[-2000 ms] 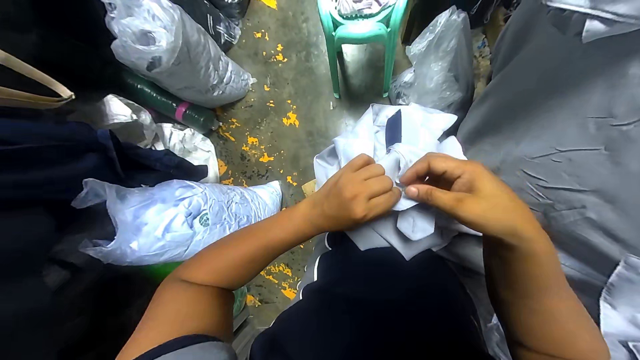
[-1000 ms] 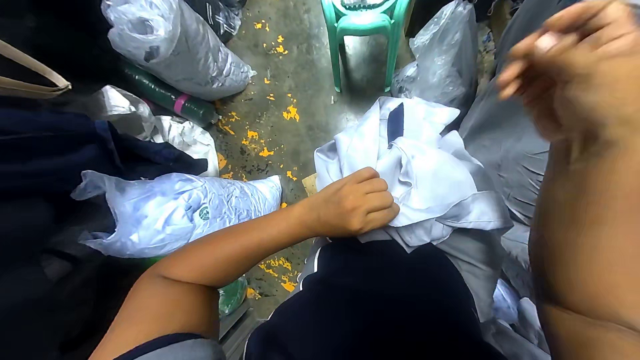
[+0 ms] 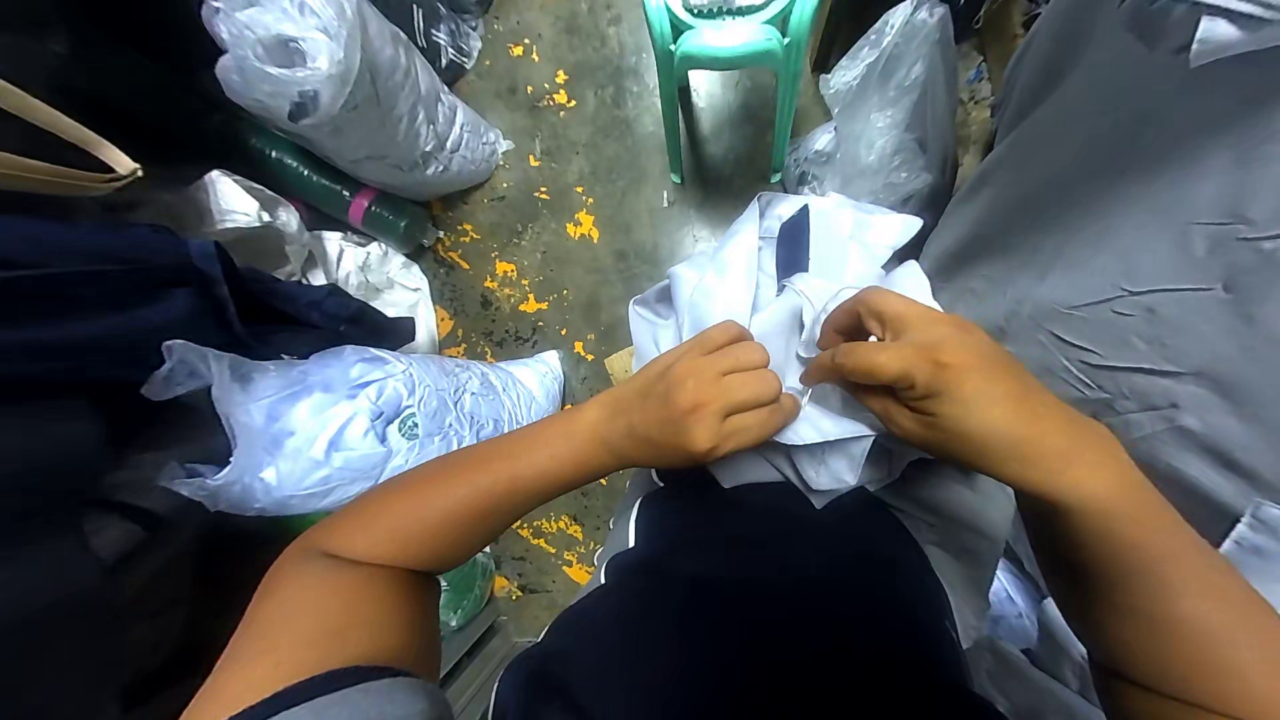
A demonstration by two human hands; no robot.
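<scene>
A white cloth garment (image 3: pixel 740 280) with a dark blue strip (image 3: pixel 793 245) lies bunched over my lap. My left hand (image 3: pixel 705 395) grips a fold of it, fingers curled and knuckles up. Close by on the right, my right hand (image 3: pixel 890 365) pinches at the same fabric with thumb and forefinger. A tiny pale tip shows between those fingers, too small to identify; a needle and thread cannot be made out. The two hands are a short gap apart.
A green plastic chair (image 3: pixel 728 50) stands ahead. Filled plastic bags lie left (image 3: pixel 400 420), upper left (image 3: pixel 350 90) and beyond the garment (image 3: pixel 885 120). Grey fabric (image 3: pixel 1130 250) spreads on the right. A dark green wrapped roll (image 3: pixel 330 190) and navy cloth (image 3: pixel 150 290) are at left.
My right hand, raised away at the upper right one second ago, is back down at the garment beside my left hand. My left hand has kept its grip on the cloth.
</scene>
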